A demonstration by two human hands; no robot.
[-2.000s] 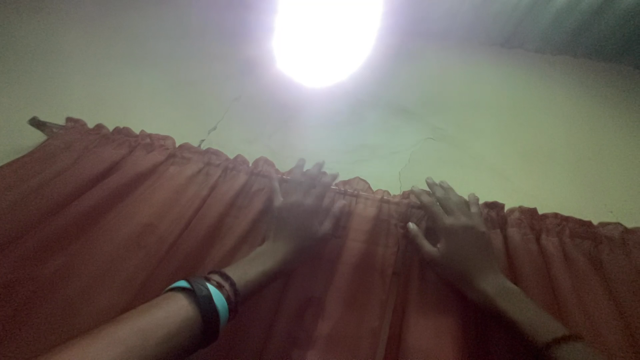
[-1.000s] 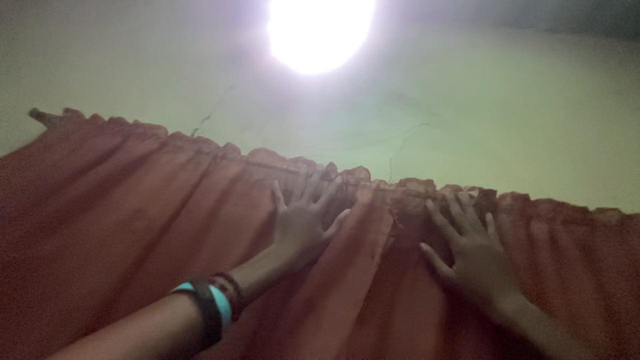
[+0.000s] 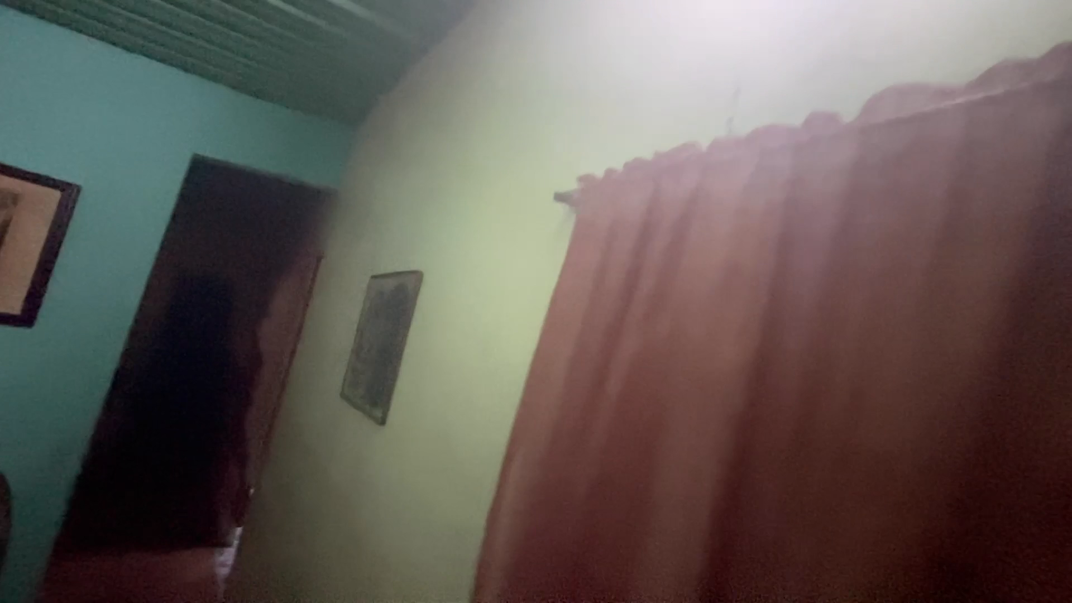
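Note:
A red curtain [image 3: 754,360] hangs in folds over the right half of the head view, its gathered top edge running along a rod. The rod's end [image 3: 566,198] sticks out past the curtain's upper left corner, against the yellow-green wall [image 3: 469,251]. Neither my left hand nor my right hand is in view, so what they hold or touch is hidden. The picture is somewhat blurred.
A small framed picture [image 3: 382,347] hangs on the yellow-green wall, left of the curtain. Further left, a dark doorway [image 3: 193,360] opens in the teal wall [image 3: 109,126], beside another framed picture [image 3: 33,243]. A ridged ceiling [image 3: 251,42] lies above.
The view has swung far to the left. Both hands, earlier spread against the curtain's top edge, are out of the picture. The doorway and framed pictures have come into view.

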